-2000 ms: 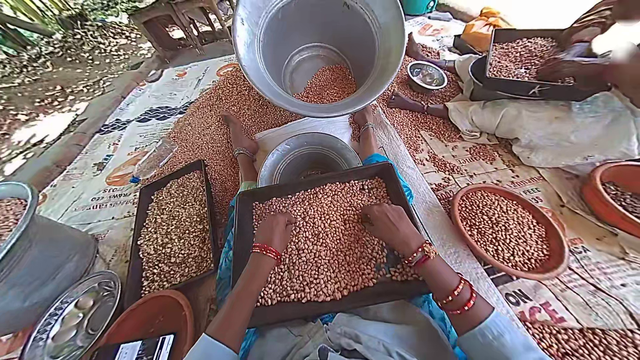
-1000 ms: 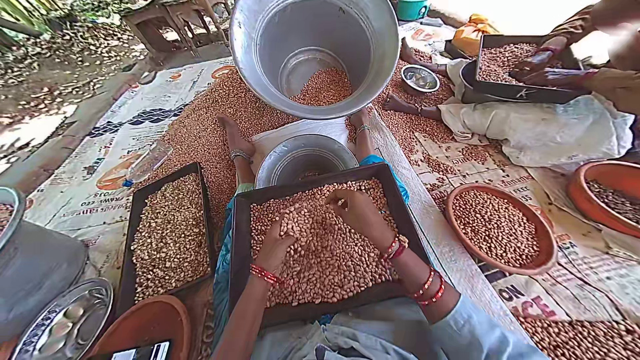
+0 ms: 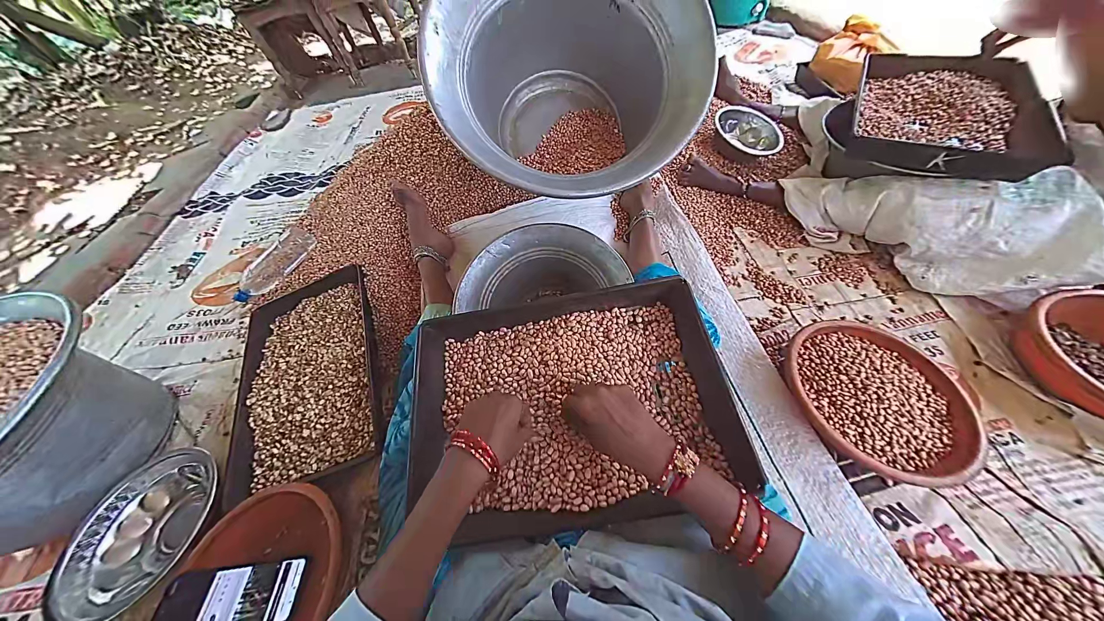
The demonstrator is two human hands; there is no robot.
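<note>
A dark square tray [image 3: 716, 388] full of pinkish-brown nuts or seeds [image 3: 552, 354] rests on my lap. My left hand [image 3: 496, 427] lies on the nuts left of the tray's middle, knuckles up and fingers curled down. Just right of it, with a small gap between, my right hand [image 3: 617, 423] rests on the nuts, also curled. The fingertips of both are hidden, so whether either holds nuts cannot be told. Touching or close behind the tray's far edge is a metal pot [image 3: 483, 267]. A large tilted metal pot [image 3: 440, 103] beyond it holds more nuts.
At left stand a dark tray [image 3: 371, 345] of paler pieces, a clay bowl [image 3: 319, 526] with a phone [image 3: 233, 595], a steel plate [image 3: 194, 492] and a metal pot [image 3: 103, 431]. At right are a clay bowl of nuts [image 3: 966, 431], a steel bowl [image 3: 750, 142] and another person's tray [image 3: 1048, 129].
Since a second ago my left hand, then raised with nuts in it, has come down onto the tray's nuts. My right hand has lowered too. The other person's hands have left their tray.
</note>
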